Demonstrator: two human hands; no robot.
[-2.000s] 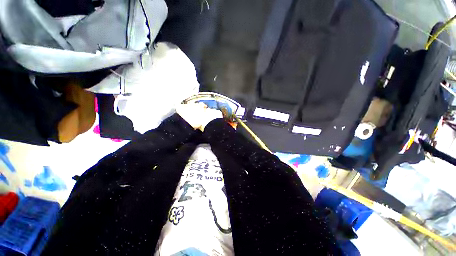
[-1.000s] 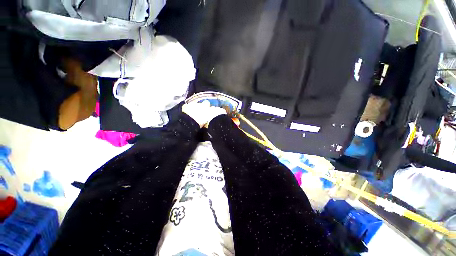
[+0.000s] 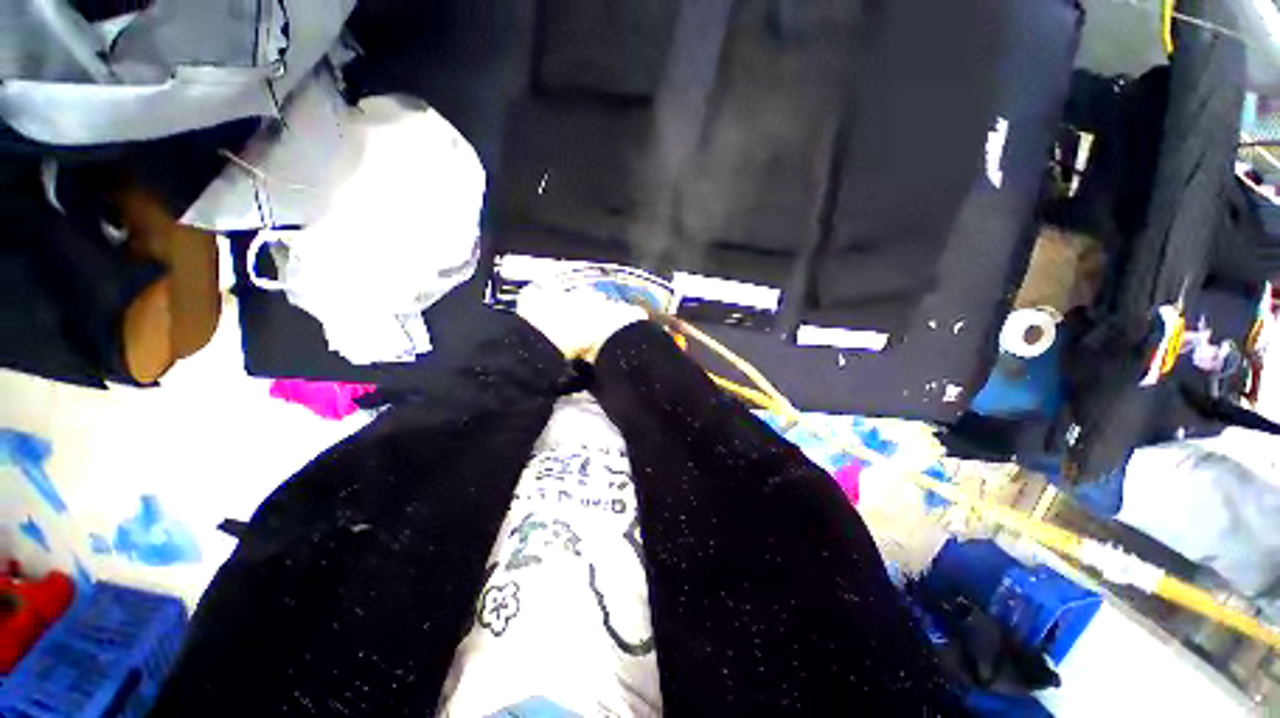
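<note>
The steam iron (image 3: 625,293), with a pale curved edge and blue top, lies at the near edge of the dark garment panels (image 3: 716,168). My right hand (image 3: 621,331) is at the iron, on its orange handle; it is small and overexposed. My left hand (image 3: 555,306) is beside it, touching the iron's near left side; its fingers blur into white. White strips (image 3: 729,292) lie at the panel ends, one more (image 3: 842,338) to the right and one partly behind the iron. The yellow hose (image 3: 730,368) trails right from the iron.
A white crumpled bundle (image 3: 400,211) and grey garment parts (image 3: 155,105) lie at left, above a brown item (image 3: 176,316). A white ring (image 3: 1028,333) and a long dark padded arm (image 3: 1186,183) are at right. Blue baskets (image 3: 98,648) stand on the littered floor.
The view has shifted, so the panels and bundle appear further left. The iron now covers part of a white strip at left. Both hands remain at the iron.
</note>
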